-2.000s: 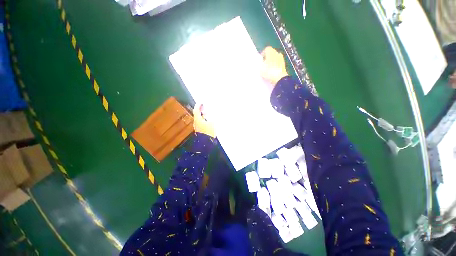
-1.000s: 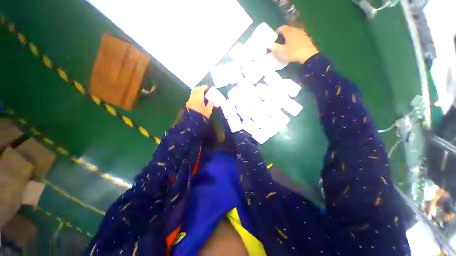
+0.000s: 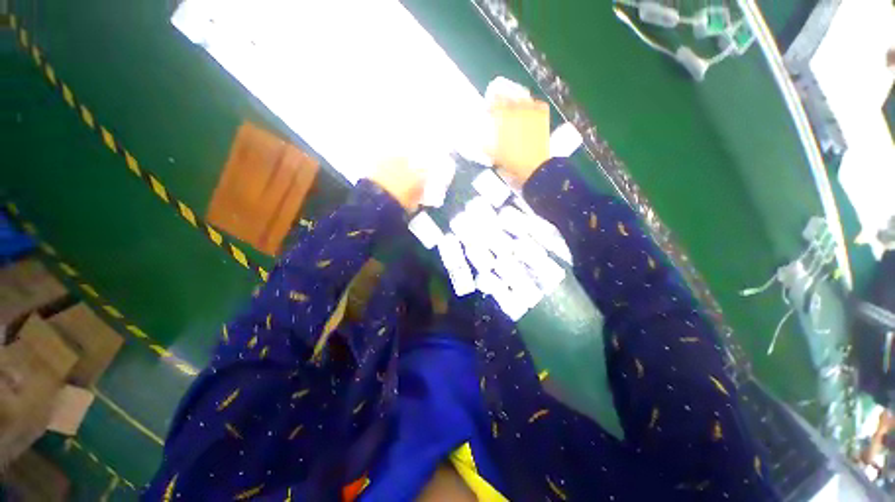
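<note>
A large overexposed white sheet (image 3: 334, 78) lies on the green bench, running to the upper left. Several small white housings (image 3: 500, 255) lie in a loose cluster just below its near end. My left hand (image 3: 400, 178) is at the sheet's near edge, with white material beside its fingers; glare hides whether it grips anything. My right hand (image 3: 520, 132) is at the sheet's right corner, with white pieces showing at its fingertips and by its outer side; its grip is also lost in glare.
A brown stool top (image 3: 262, 188) stands left of the bench. Cardboard cartons (image 3: 49, 358) are at the lower left. Yellow-black tape (image 3: 132, 167) marks the floor. White cable leads (image 3: 692, 59) lie across the line at the upper right, beyond the bench's dark edge strip.
Both hands have moved from the sheet's sides to the housings, then up to the sheet's near end. The sheet now lies farther up and left in view, partly from head movement.
</note>
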